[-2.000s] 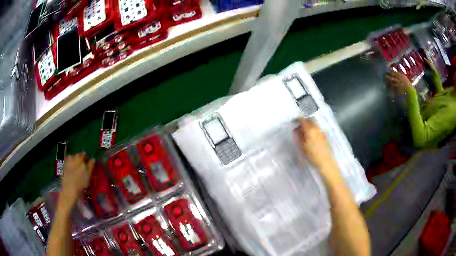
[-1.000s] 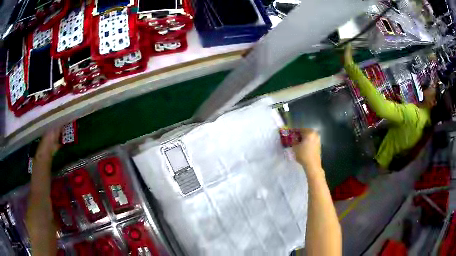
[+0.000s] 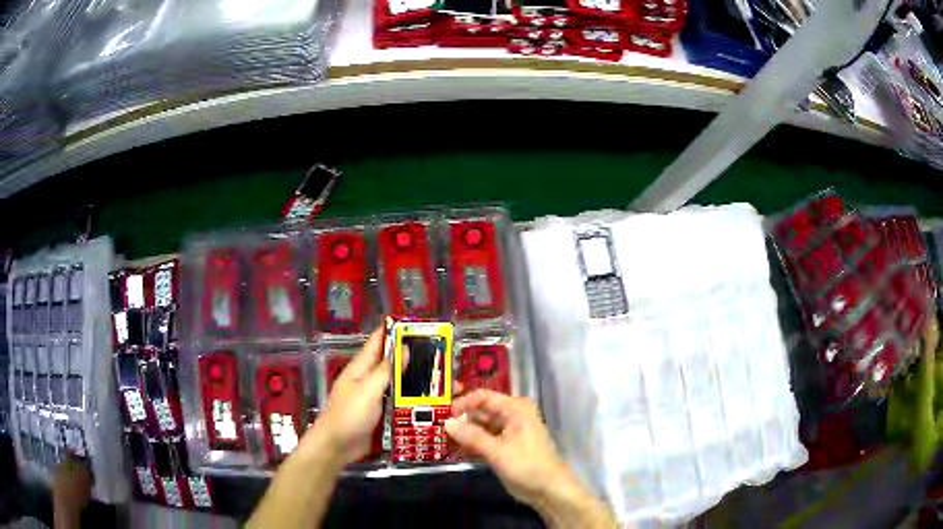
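A red phone with a bright yellow screen surround [image 3: 424,391] and rows of small red keys is held upright in front of me. My left hand [image 3: 357,411] grips its left edge. My right hand [image 3: 505,439] is at its lower right side, fingertips at the key area; whether they grip it is hard to tell. Behind the phone lies a clear blister tray [image 3: 323,342] with two rows of red phones, backs up. To its right, a front housing [image 3: 601,271] lies on a white sheet [image 3: 693,253] over a tray.
A phone body [image 3: 312,191] lies on the green belt [image 3: 414,155]. More phones [image 3: 162,398] and a housing tray [image 3: 47,331] stand left. Another person's hand [image 3: 71,489] shows lower left. Red phones [image 3: 863,289] and a green sleeve [image 3: 918,398] are right. A shelf edge [image 3: 496,72] crosses above.
My hands have come together around the phone, which now shows its yellow surround. The view has swung left, bringing the whole blister tray into view.
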